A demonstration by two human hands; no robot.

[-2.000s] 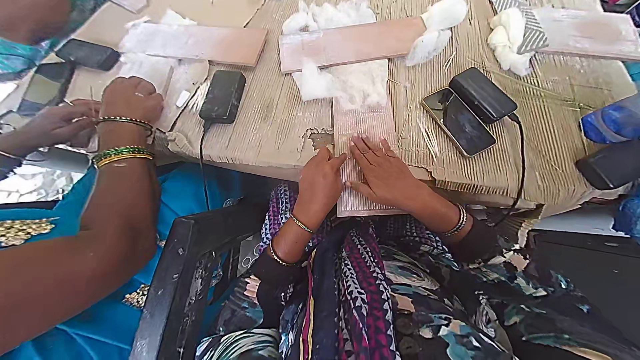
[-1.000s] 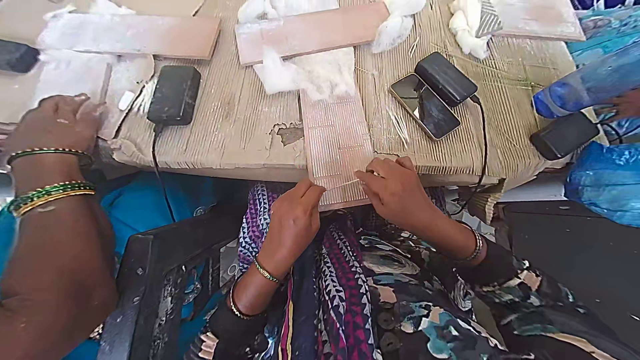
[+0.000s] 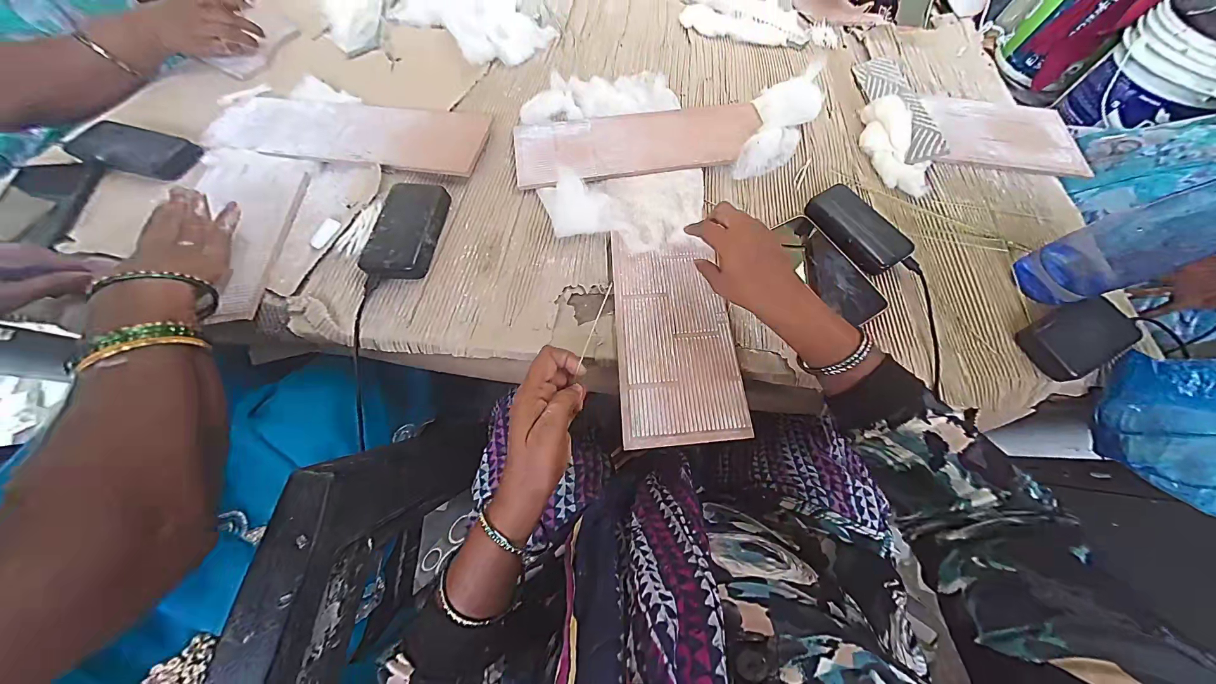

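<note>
A grooved, pinkish board (image 3: pixel 676 351) lies lengthwise before me and juts past the table's front edge. My left hand (image 3: pixel 543 418) is left of its near end, pinching a thin pale stick (image 3: pixel 597 323) that points up and away. At the board's far end, my right hand (image 3: pixel 746 256) has its fingertips at the edge of a white cotton wad (image 3: pixel 655 211); whether they grip any fibre I cannot tell. Beyond the wad, a second pinkish board (image 3: pixel 636 142) lies crosswise, with more white cotton (image 3: pixel 790 100) at its right end.
Right of my right hand lie a phone (image 3: pixel 845 280) and a black box with a cable (image 3: pixel 860 228). Another corded black box (image 3: pixel 407 231) is on the left. A co-worker's hand (image 3: pixel 180 237) rests on a board at the left. Ridged cardboard (image 3: pixel 513 266) covers the table.
My hands, together over the near part of the board a second ago, are now apart: the right has moved forward to the cotton, the left is off the board's left side with the stick.
</note>
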